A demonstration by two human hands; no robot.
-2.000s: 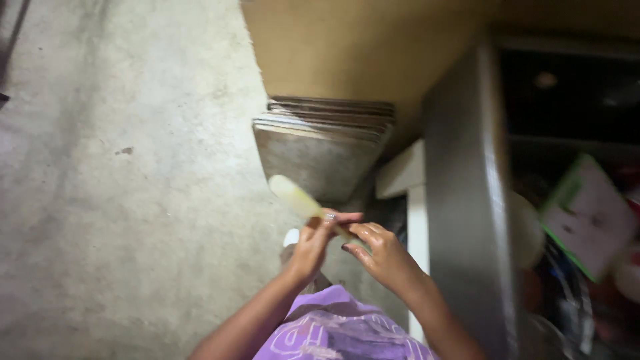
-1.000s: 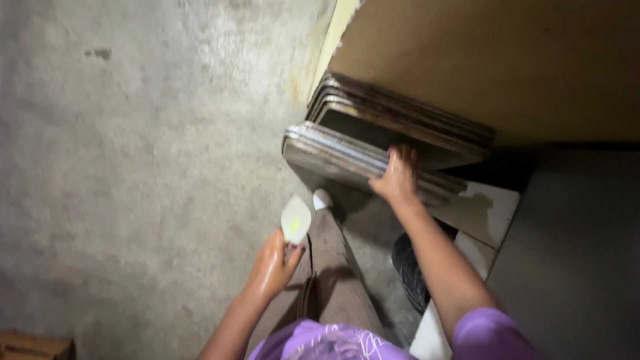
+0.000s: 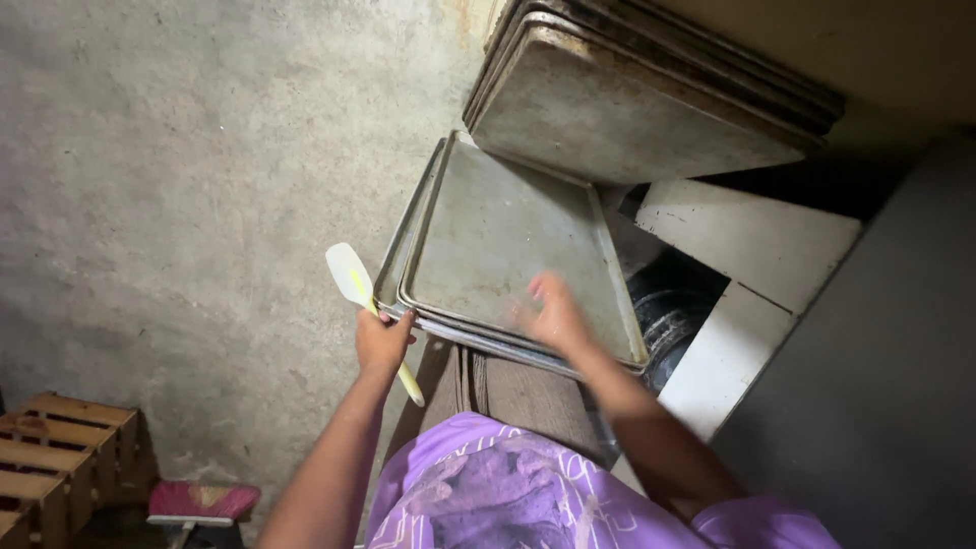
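My left hand (image 3: 383, 339) grips a silicone spatula (image 3: 351, 276) with a pale head and yellow handle, and its thumb rests at the corner of some stacked metal baking trays (image 3: 507, 236). These trays lean toward my legs, their inner faces up. Over the near part of the top tray is my right hand (image 3: 555, 316), blurred by motion, with nothing visible in it; whether it touches the tray I cannot tell. Behind, more baking trays (image 3: 633, 114) stand tilted against a brown surface, their rims darkened.
A slatted wooden crate (image 3: 69, 442) and a pink-bristled broom (image 3: 204, 499) are at the lower left on the concrete floor (image 3: 229, 191). To the right stand a white panel (image 3: 732, 343), a dark round object (image 3: 675, 328) and a dark grey surface (image 3: 862, 381).
The front trays have tipped away from the stack toward my legs. My left hand, with the spatula, has come to their corner. My right hand has let go of the tray rims.
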